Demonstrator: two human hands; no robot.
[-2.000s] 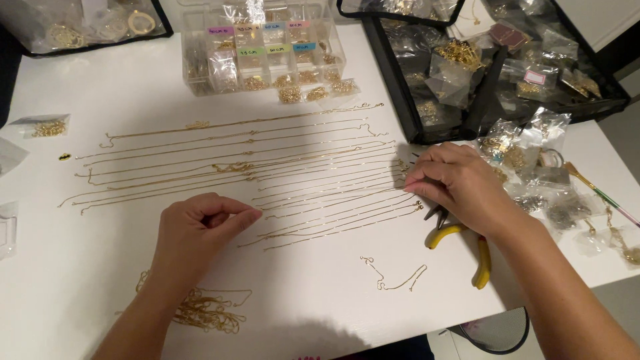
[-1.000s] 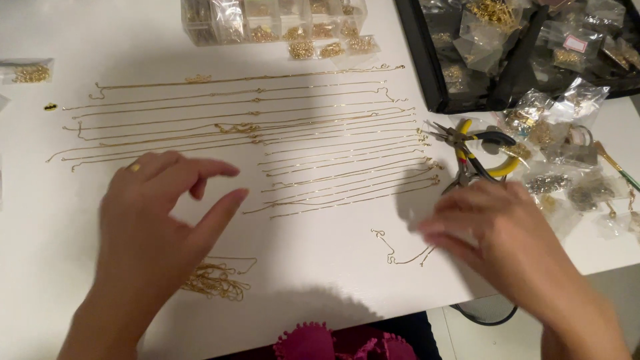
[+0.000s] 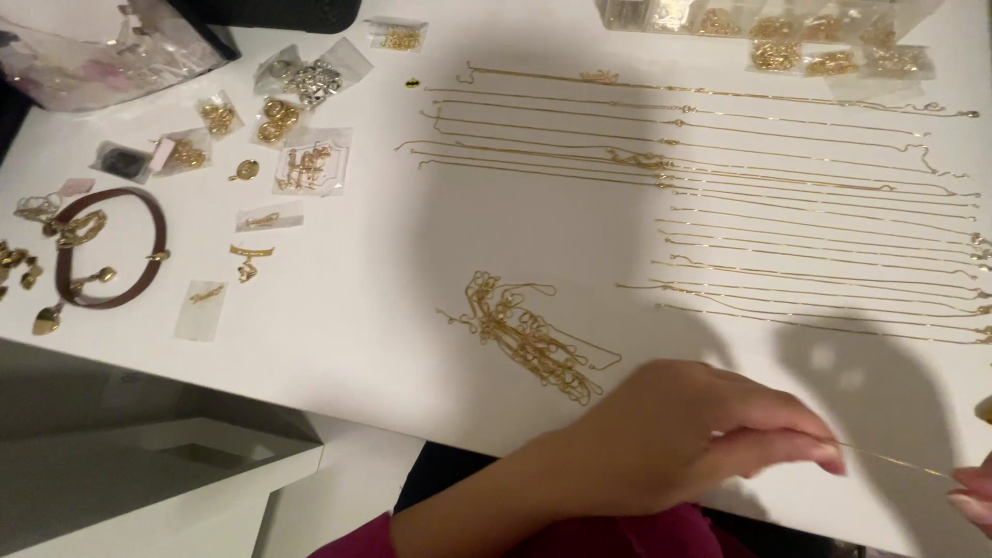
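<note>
A thin gold chain (image 3: 899, 459) is stretched between my two hands above the table's front edge, at the lower right. My left hand (image 3: 721, 434) pinches one end between thumb and fingertips. Only the fingertips of my right hand (image 3: 975, 496) show at the right edge, closed on the other end. Behind them, several gold chains (image 3: 814, 252) lie side by side in nearly straight rows. A tangled heap of gold chains (image 3: 535, 341) rests on the white table to the left of my left hand.
Left of the rows lie small bags of gold findings (image 3: 275, 120), a bag of silver-coloured pieces (image 3: 314, 81), a round gold pendant (image 3: 246, 170) and a brown strap loop (image 3: 163, 225). A clear compartment box (image 3: 666, 15) stands at the back. An open drawer (image 3: 155, 434) is below the table's left front edge.
My hands have come together at the table's front, with a chain now stretched between them; one second ago my left hand was open and held nothing. The view has swung far to the left.
</note>
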